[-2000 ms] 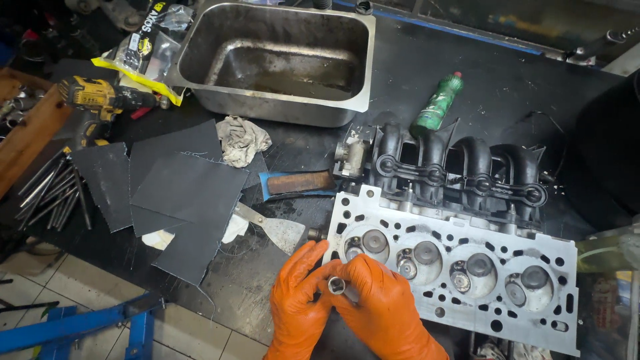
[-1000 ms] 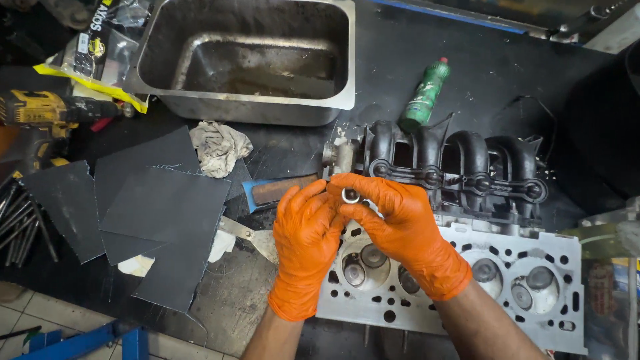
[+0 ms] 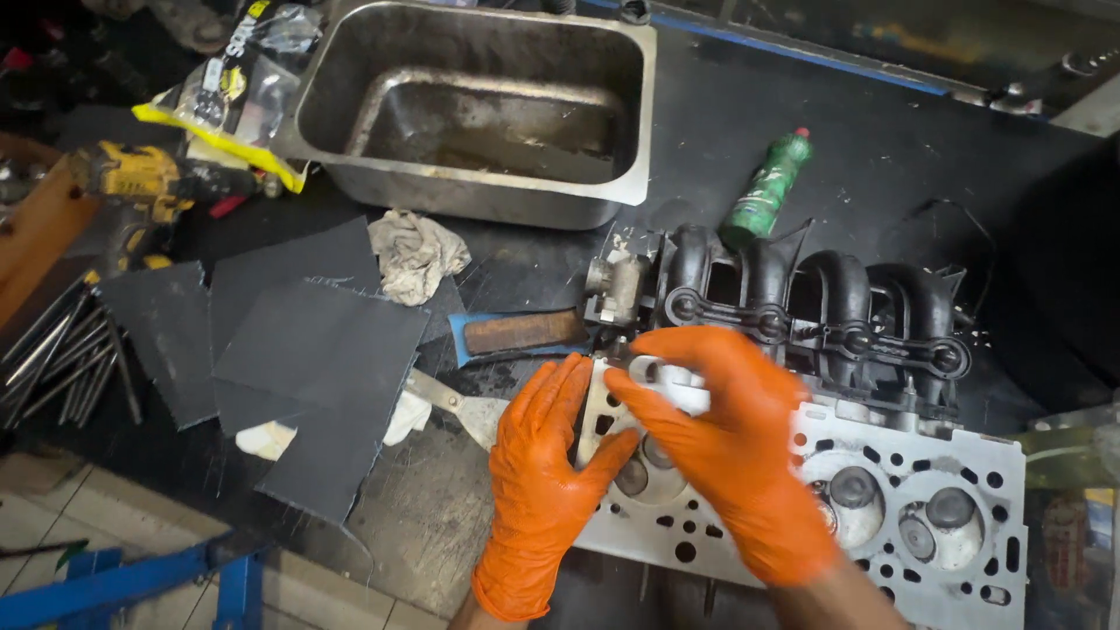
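Note:
An aluminium cylinder head (image 3: 927,464) lies face up on the bench, its valves showing in the combustion chambers. My left hand (image 3: 551,481), in an orange glove, rests on its left end, the thumb on the face and no object seen in it. My right hand (image 3: 735,437), also gloved and somewhat blurred, holds a small cylindrical metal part (image 3: 669,381) between thumb and fingers over the head's upper left corner. Which part it is cannot be told. Behind the head is a black intake manifold (image 3: 840,306), with a metal throttle body (image 3: 621,284) at its left end.
A steel basin (image 3: 481,184) stands at the back, a green bottle (image 3: 766,188) right of it. Left lie abrasive sheets (image 3: 306,350), a rag (image 3: 416,254), a sanding block (image 3: 525,332), a scraper (image 3: 455,402), metal rods (image 3: 70,359) and a yellow cordless drill (image 3: 140,184).
My hands, earlier together around the small metal part, are now apart. The left has come down onto the cylinder head's left end; the right keeps the part.

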